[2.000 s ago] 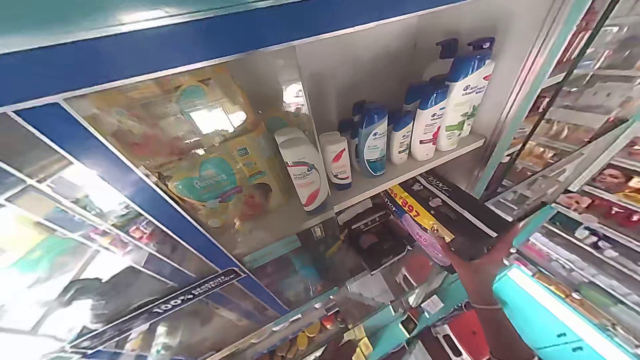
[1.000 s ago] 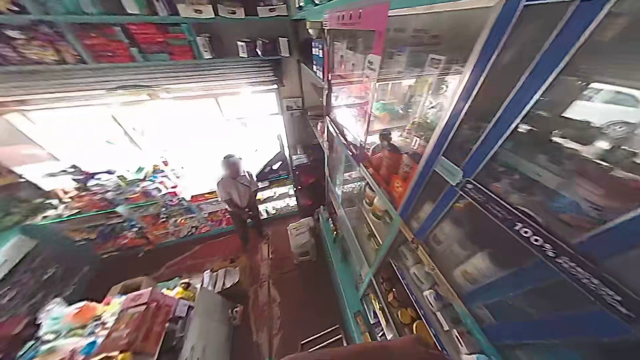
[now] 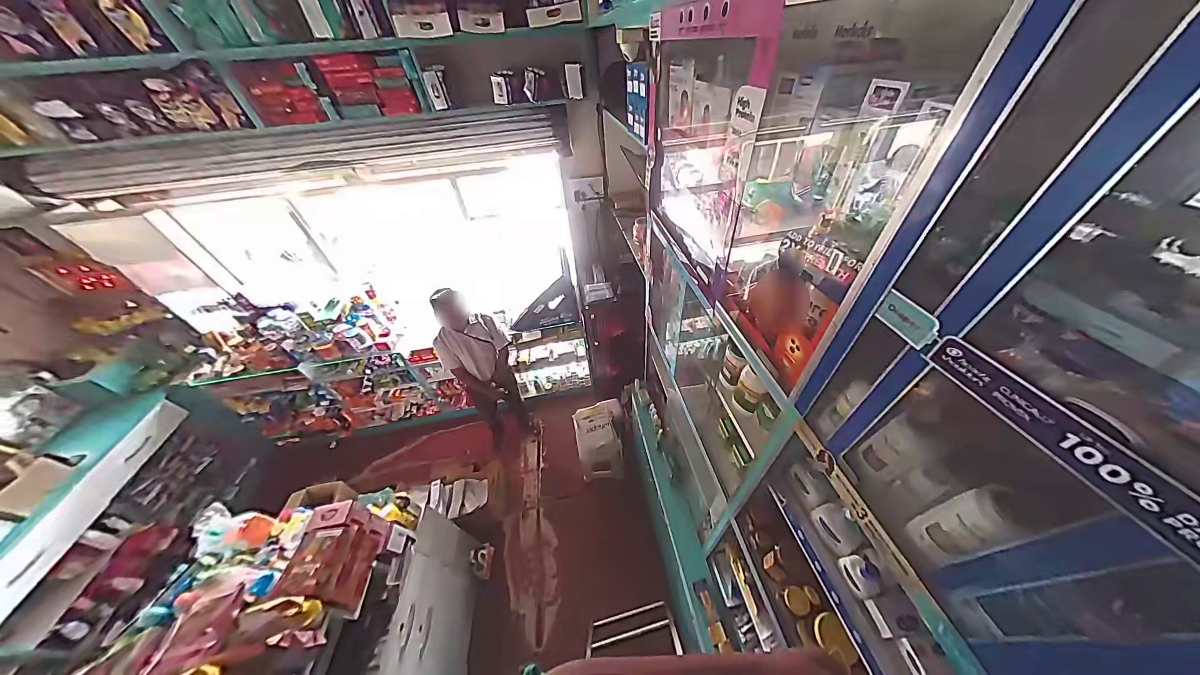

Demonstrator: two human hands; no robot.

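Neither my left hand nor my right hand can be made out. A reddish-brown rounded surface [image 3: 694, 664] shows at the bottom edge; I cannot tell what it is. To the right stand glass-fronted display cabinets with a blue-and-white striped frame [image 3: 994, 159] and a dark printed strip [image 3: 1059, 427]. Behind the glass are white bottles [image 3: 952, 525], orange packs [image 3: 795, 342] and lidded jars [image 3: 750, 386]. Lower down, yellow-lidded containers [image 3: 830, 637] sit on a shelf.
A person [image 3: 478, 361] stands in the aisle [image 3: 581, 534] near a white sack [image 3: 598, 441]. A metal-framed stool or rack [image 3: 633, 630] is low ahead. Heaped packets and a red box [image 3: 328, 562] lie at left. Stocked shelves [image 3: 309, 84] run above the bright window.
The view has swung from shampoo bottles on a shelf to the shop aisle. A hand and forearm seen at the right beside that shelf two seconds ago are out of view.
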